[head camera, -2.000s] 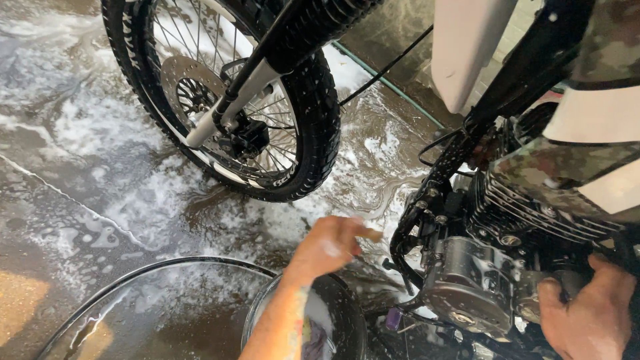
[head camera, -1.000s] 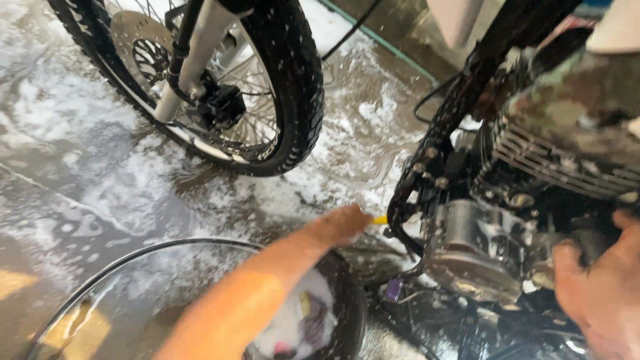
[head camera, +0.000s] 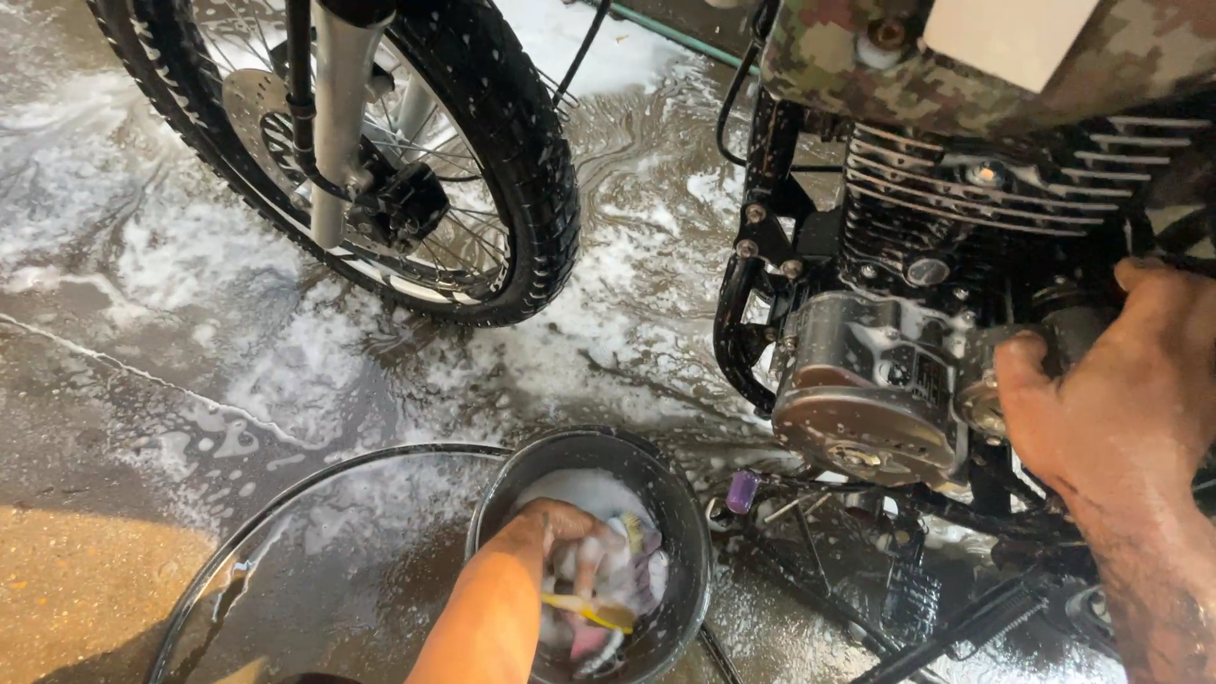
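My left hand (head camera: 570, 541) is inside a black bucket (head camera: 692, 570) of foamy water at bottom centre. Its fingers are on a slim yellow tool (head camera: 594, 611), likely a brush, partly hidden by suds and fingers. Wet cloths (head camera: 649, 570), pink, purple and white, lie in the bucket beside the hand. On the right, my right hand (head camera: 1111, 380) grips a dark cylindrical part (head camera: 1069, 318) of the motorcycle engine (head camera: 869, 380), its thumb at the lower left and a finger over the top. Suds dot the engine cover and cooling fins.
The front wheel (head camera: 532, 190) with its brake disc stands at upper left on a wet, foamy floor. A black hose (head camera: 285, 494) curves left of the bucket. A purple-capped foot lever (head camera: 743, 492) sticks out between bucket and engine. A camouflage-patterned panel (head camera: 855, 85) hangs above the fins.
My left hand has moved from beside the engine's front frame tube down into the bucket, with the yellow tool. My right hand stays at the engine. The view has shifted.
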